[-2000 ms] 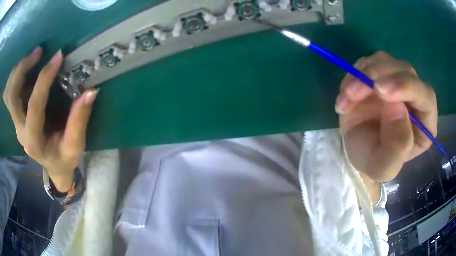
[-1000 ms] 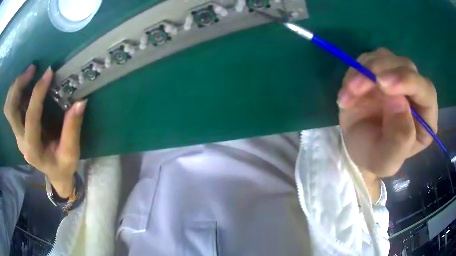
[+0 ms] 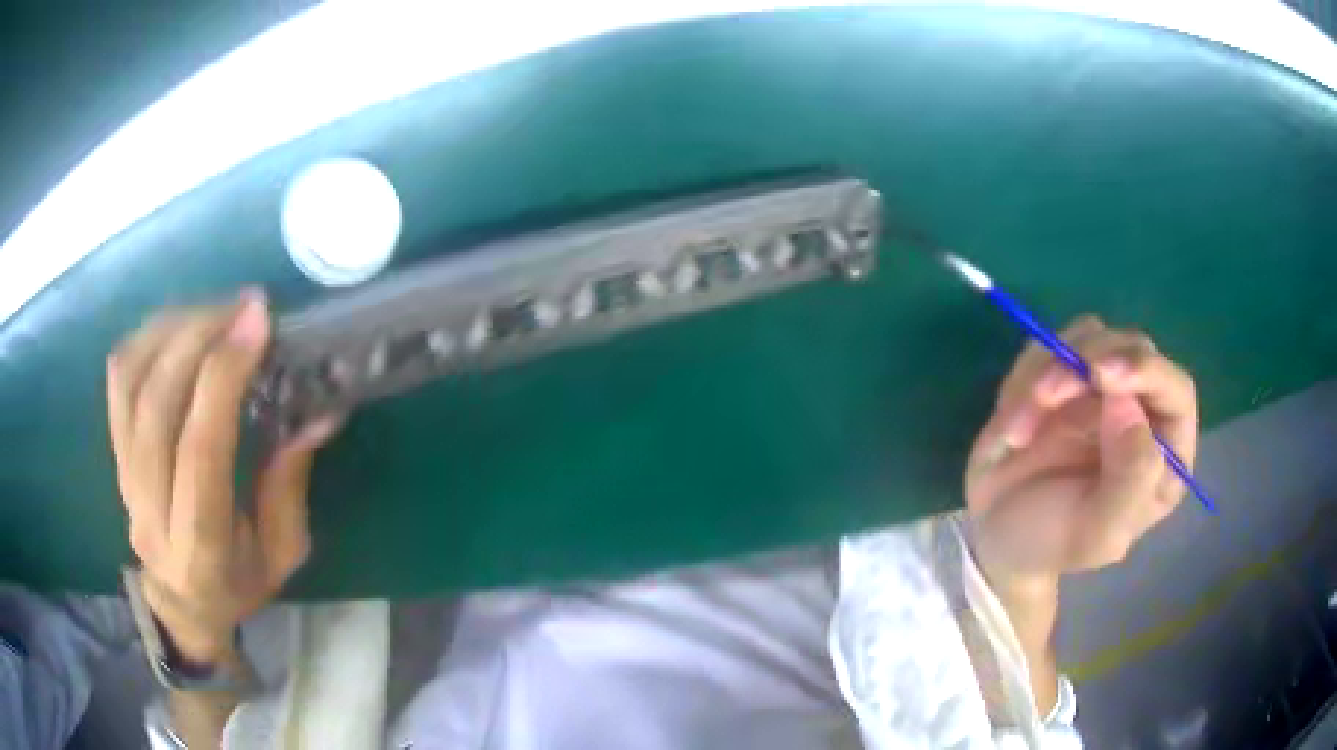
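Observation:
The grey metal strip fixture (image 3: pixel 587 249) lies slanted over the green bench, its right end higher in view. Several small dark components (image 3: pixel 616 293) sit in its recesses with pale lobes beside them; they are blurred. My left hand (image 3: pixel 205 454) grips the fixture's left end, fingers above and thumb at the lower edge. My right hand (image 3: pixel 1085 454) holds the thin blue paintbrush (image 3: pixel 1038 330) like a pen. The brush's dark tip points at the fixture's right end, just off it; contact is not visible.
A small white round dish (image 3: pixel 342 220) stands on the green bench (image 3: pixel 660 469) behind the fixture's left part. A white strip (image 3: pixel 440 52) curves along the bench's far edge. A grey floor with a yellow line (image 3: pixel 1202 615) shows at lower right.
The view has shifted, showing the whole fixture, the dish and the far edge. The brush tip has gone from a component near the fixture's right end to just beyond that end.

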